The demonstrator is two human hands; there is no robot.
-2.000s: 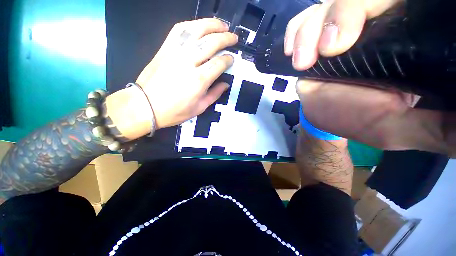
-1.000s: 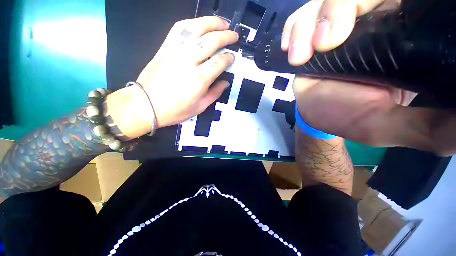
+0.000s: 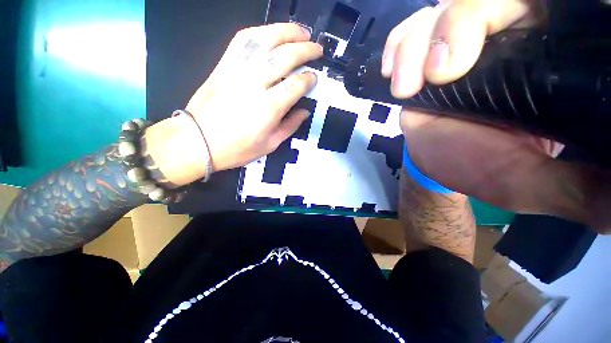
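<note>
The laptop housing lies open in front of me. Its near half holds a silver-white metal plate (image 3: 321, 175) with dark square cutouts; its far half (image 3: 385, 27) is black. My left hand (image 3: 258, 97) rests on the housing's left part, fingertips at the hinge area (image 3: 329, 53), fingers spread; whether it grips anything is hidden. My right hand (image 3: 435, 53) is closed around the thick black ribbed electric screwdriver (image 3: 496, 77), large and close to the camera. Its tip end points left toward the hinge area; the bit is not clearly visible.
A black mat (image 3: 194, 27) lies under the housing on the green bench (image 3: 87, 87). Below the bench edge are cardboard boxes (image 3: 151, 234), and a dark slab (image 3: 546, 244) at lower right. A blue band (image 3: 425, 175) is on my right wrist.
The screwdriver and my right hand shift slightly left, then back right. My left hand stays on the housing. The whole view shifts a little.
</note>
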